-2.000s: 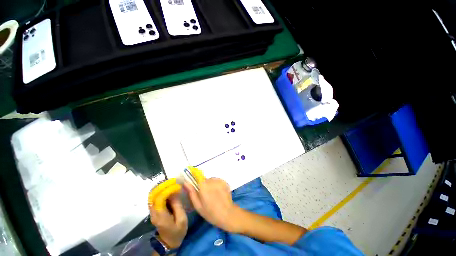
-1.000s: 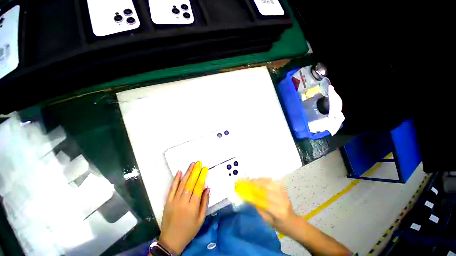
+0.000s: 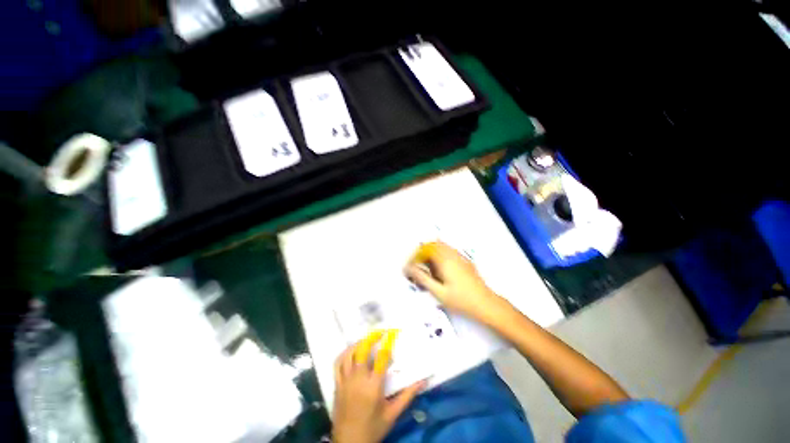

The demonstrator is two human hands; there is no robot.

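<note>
The picture is blurred. A white phone or back cover (image 3: 417, 348) with dark camera circles lies on the white work mat (image 3: 320, 251), partly under my left hand (image 3: 368, 385). My left hand has yellow finger cots, its fingers resting on the white surface and its thumb apart on the near side. My right hand (image 3: 443, 275), also with yellow cots, is farther out on the mat, its fingertips bent together; anything between them is hidden. A small grey patch (image 3: 371, 311) shows beyond my left fingertips. A second phone's outline beside the first is too blurred to tell.
A black foam tray (image 3: 201, 138) with several white phones stands beyond the mat. A blue bin (image 3: 530, 227) holding a bottle and crumpled white wipes stands right. A whitish film stack (image 3: 186, 363) lies left, with a label roll (image 3: 78, 164) at upper left and clear plastic (image 3: 61, 372) far left.
The view has shifted, showing more of the foam tray. My right hand has moved from the mat's near edge farther out over the mat. My left hand remains on the near phone.
</note>
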